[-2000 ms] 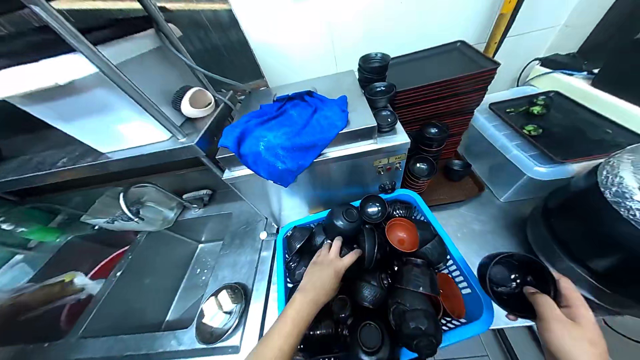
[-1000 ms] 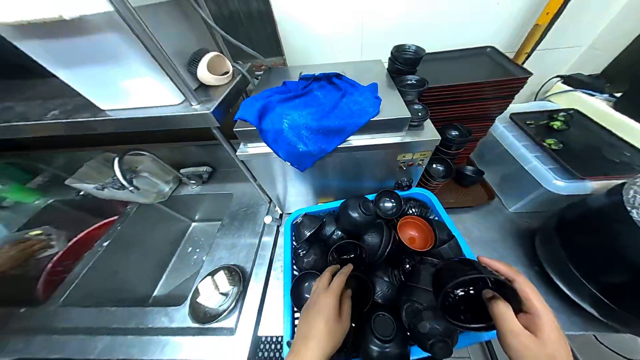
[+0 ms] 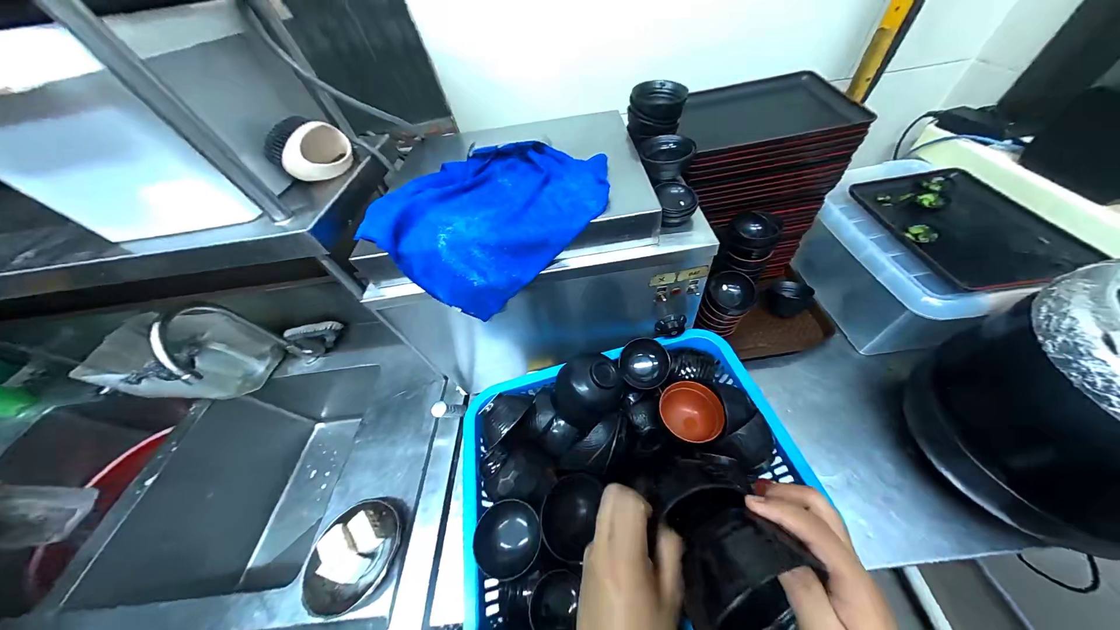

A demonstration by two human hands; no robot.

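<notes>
A blue plastic basket (image 3: pixel 759 398) holds many black bowls (image 3: pixel 588 389) and a bowl with a red-orange inside (image 3: pixel 692 411). Over the basket's lower right part, my right hand (image 3: pixel 827 551) grips a black bowl (image 3: pixel 744 560) with fingers and thumb at its side. My left hand (image 3: pixel 626 560) is just left of that bowl, among the black bowls, its fingers bent and partly blurred; whether it grips one of them cannot be told. Another dark bowl sits against the top of the gripped one.
A steel sink (image 3: pixel 219 490) and a metal bowl with white blocks (image 3: pixel 354 556) are on the left. Behind stands a steel machine (image 3: pixel 560 306) under a blue cloth (image 3: pixel 490 223). Stacked trays (image 3: pixel 779 114), small bowls (image 3: pixel 658 105), a plastic bin (image 3: pixel 862 280) and a large black pot (image 3: pixel 1006 420) stand right.
My right hand has moved left with a black bowl, from beside the basket to over it. My left hand has come close to my right hand.
</notes>
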